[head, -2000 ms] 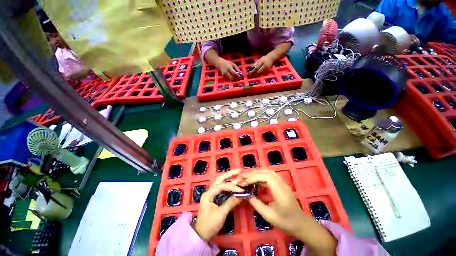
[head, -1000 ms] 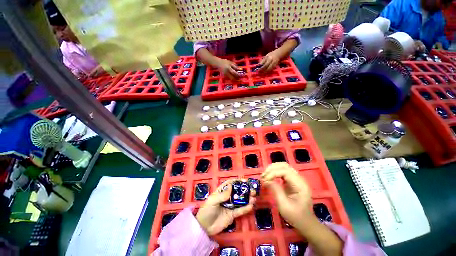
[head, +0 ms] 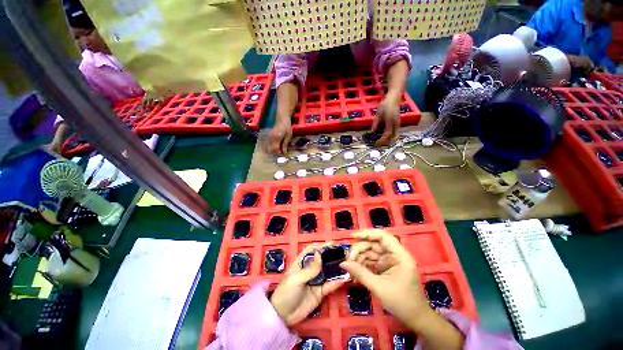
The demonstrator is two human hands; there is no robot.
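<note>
My left hand [head: 300,290] holds dark smartwatch bodies over the near tray. One watch body [head: 334,262] lies face up at its fingertips, and another dark one sits against it on the left. My right hand [head: 384,272] has its thumb and fingers at the right edge of the watch body; whether a thin film is between them cannot be told. The red compartment tray [head: 427,248] under both hands bears dark watches in most pockets. Pockets at the right of its third row are bare. My hands and sleeves hide part of the lower rows.
White charging discs [head: 350,156] on wires lie beyond the tray. Another person's hands [head: 387,122] are there beside a row of dark watches. A spiral notebook [head: 533,273] and dark round fan [head: 514,126] are right. A paper sheet [head: 147,294], metal post [head: 130,157] and green fan [head: 63,179] are left.
My right hand has come back from the right to touch the watch body. The person opposite has moved both hands from their tray to the charging discs, where dark watches now lie.
</note>
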